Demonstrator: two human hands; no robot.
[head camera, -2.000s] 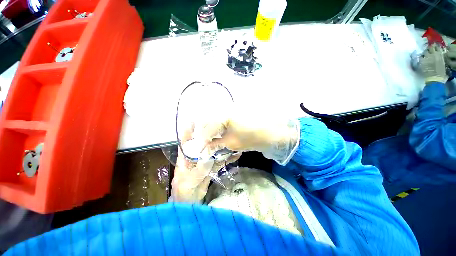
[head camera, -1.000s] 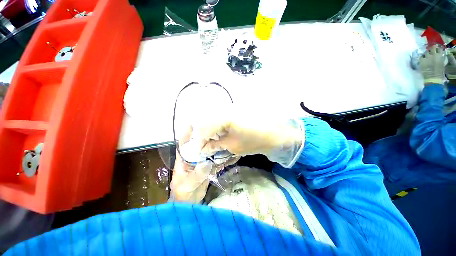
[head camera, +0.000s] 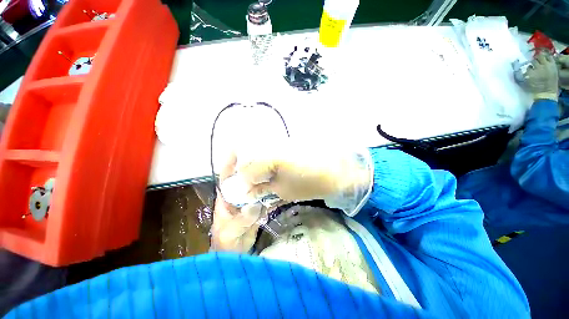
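Observation:
A thin dark wire loop (head camera: pixel 213 134) stands up from my hands over the white bench's front edge. My right hand (head camera: pixel 299 177), in a pale translucent glove, reaches in from the right with fingers closed at the loop's lower end. My left hand (head camera: pixel 232 224) is below it, partly covered, and holds the same unfinished assembly (head camera: pixel 268 199). Only small shiny and dark bits of the assembly show between the fingers. Overexposure washes out the finger detail.
A red parts bin (head camera: pixel 118 124) with silver discs (head camera: pixel 41 202) stands left. A dark heap of small parts (head camera: pixel 304 68), a clear bottle (head camera: pixel 259 28) and a yellow-labelled bottle (head camera: pixel 335 25) are on the bench (head camera: pixel 399 81). White sheets (head camera: pixel 493 68) and another person's gloved hand (head camera: pixel 541 78) are right.
The wire loop has shifted slightly left and tilted, with my hands moving a little left around it. The clear film behind the bench has shifted left. The other person's hand has moved slightly.

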